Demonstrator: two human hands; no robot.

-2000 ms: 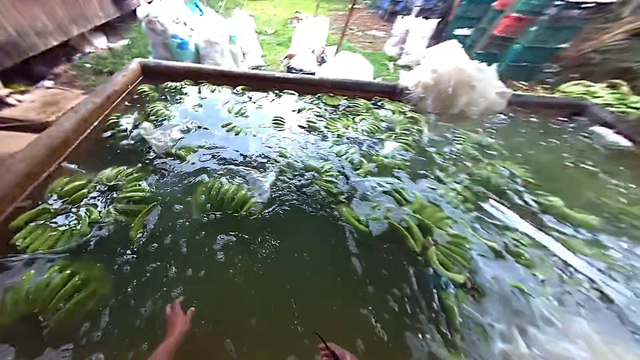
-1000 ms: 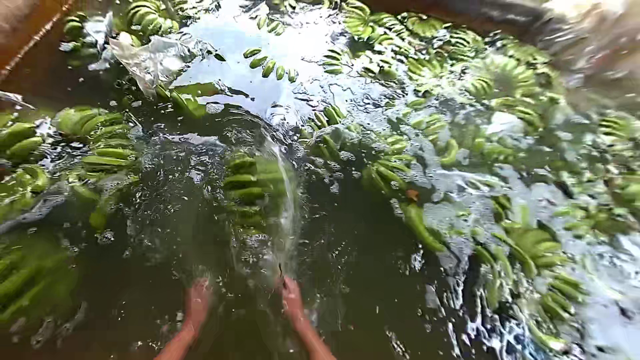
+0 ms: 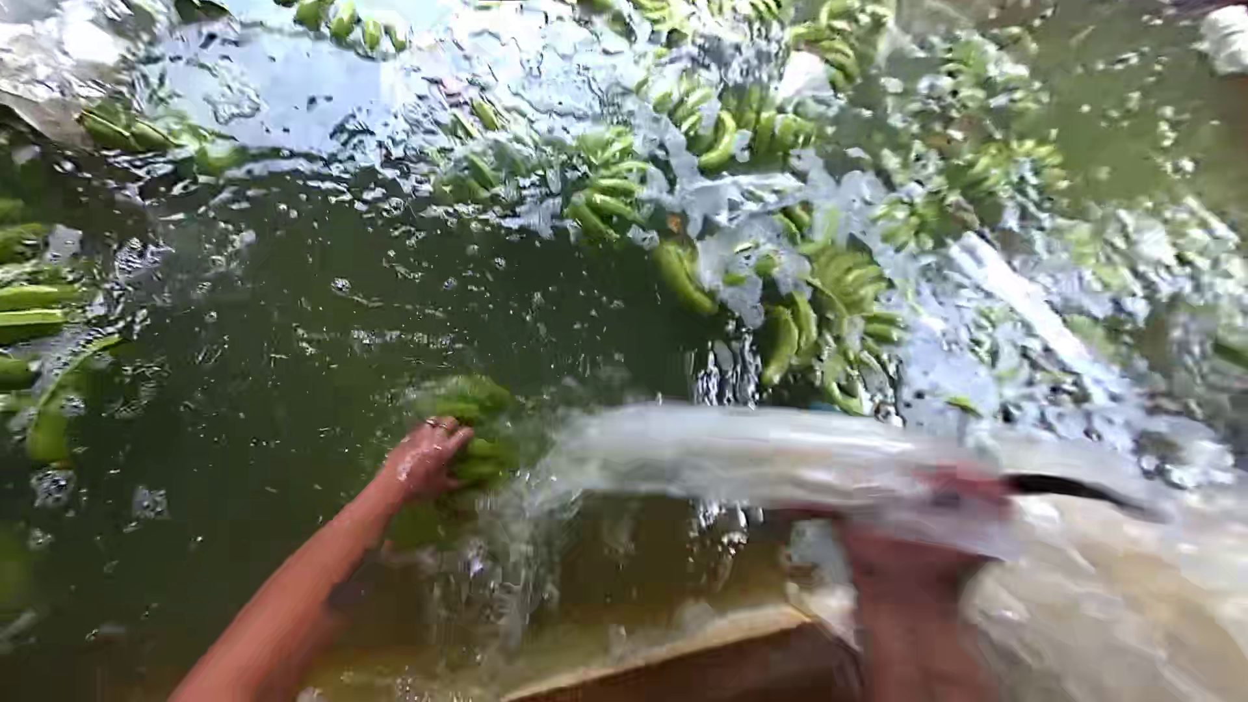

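Note:
My left hand (image 3: pixel 429 458), with a ring on one finger, holds the near side of a cluster of green bananas (image 3: pixel 478 434), partly under the water. My right hand (image 3: pixel 931 517) is blurred at the lower right, closed around a dark, curved, thin tool (image 3: pixel 1077 487) that sticks out to the right; its kind is unclear. A whitish translucent streak (image 3: pixel 721 453), plastic film or water, stretches from my right hand toward the bananas at my left. Water falls and splashes below it. More green banana clusters (image 3: pixel 838 292) float beyond my hands.
A brown tank edge (image 3: pixel 682 653) runs along the bottom. Other banana clusters (image 3: pixel 39 312) float at the left. Foam and a pale strip (image 3: pixel 1033 302) lie on the water at the right, beside churning water (image 3: pixel 1102 585). A whitish sheet (image 3: pixel 39 117) shows at the upper left.
My left hand has come onto a banana cluster. My right hand has moved away to the right, and the whitish streak now spans the gap. The view has shifted right and down.

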